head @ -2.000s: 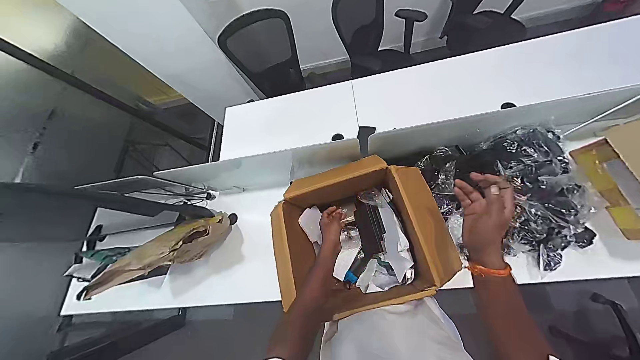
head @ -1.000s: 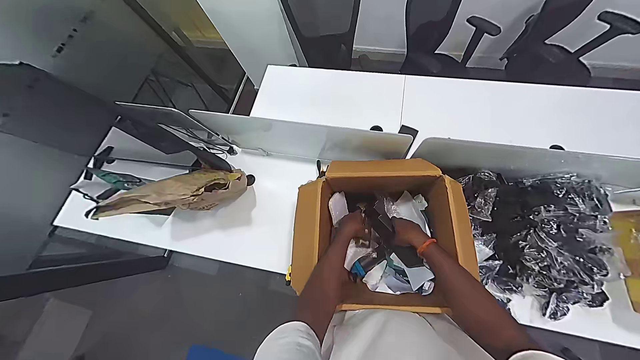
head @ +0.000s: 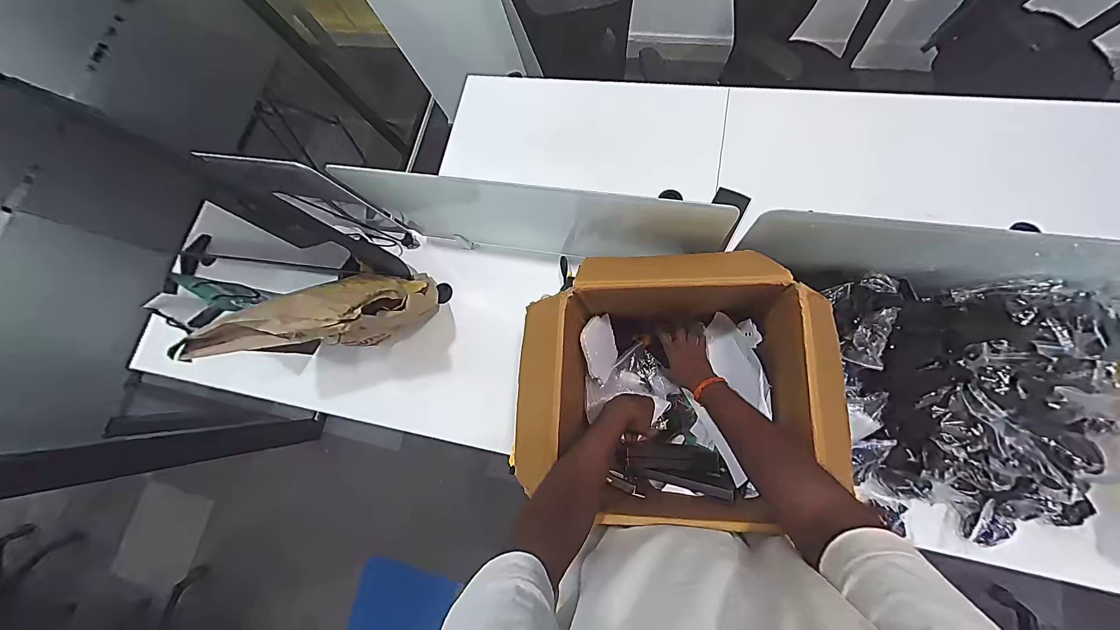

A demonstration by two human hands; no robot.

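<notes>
Both my hands are down inside an open cardboard box (head: 544, 385) at the desk's front edge. My left hand (head: 632, 415) is bent over the near-left contents, beside a clear plastic bag (head: 623, 383); what its fingers hold is hidden. My right hand (head: 687, 354), with an orange band at the wrist, reaches to the far inner wall, and its grip is not clear. Black flat pieces (head: 682, 462) lie near the box's front. White paper (head: 739, 363) stands along the right inside.
Many black items in clear plastic (head: 980, 394) cover the desk at right. A crumpled brown paper bag (head: 324, 315) lies at left. Frosted divider panels (head: 542, 210) stand behind the box. Blue object (head: 402, 595) below left.
My right hand, outside the box over the plastic-wrapped pile two seconds ago, is now inside it. The black pieces have moved from the middle of the box to its near side.
</notes>
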